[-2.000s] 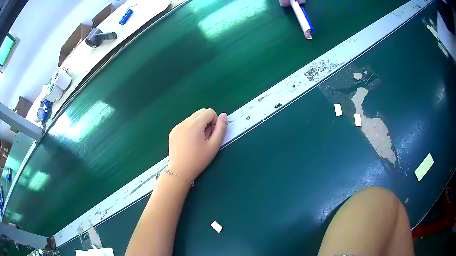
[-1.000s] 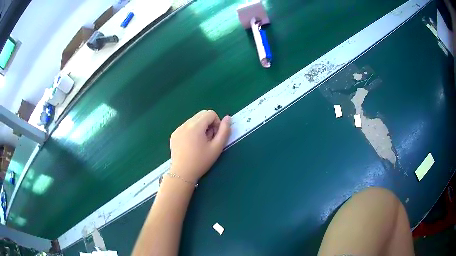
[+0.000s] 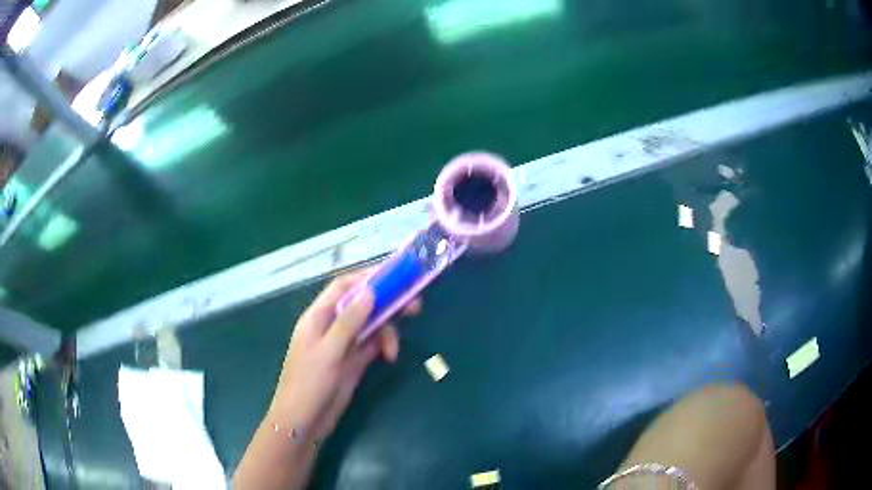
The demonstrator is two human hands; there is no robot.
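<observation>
My left hand (image 3: 330,349) grips the open handle of a pink handheld fan unit (image 3: 509,230) and holds it over the near edge of the rail. The fan's round ring head, with a dark centre, points up and to the right. A bright blue battery lies in the open handle. A small board with shiny spots shows between the battery and the ring. The fan is slightly blurred. My right hand is out of the picture; only a bent bare arm with a bracelet shows at the bottom right.
The pale rail (image 3: 593,172) separates the green belt (image 3: 335,124) from the dark green bench (image 3: 564,316). White paper (image 3: 167,421) lies at the bench's left. Several small pale pieces (image 3: 437,367) lie scattered about. A worn grey patch (image 3: 739,278) is at right. A pale shelf stands beyond the belt.
The fan moved left along the belt in the earlier views; now my left hand has hold of it nearer me. The hand has left the rail, and the view has turned, showing more paper.
</observation>
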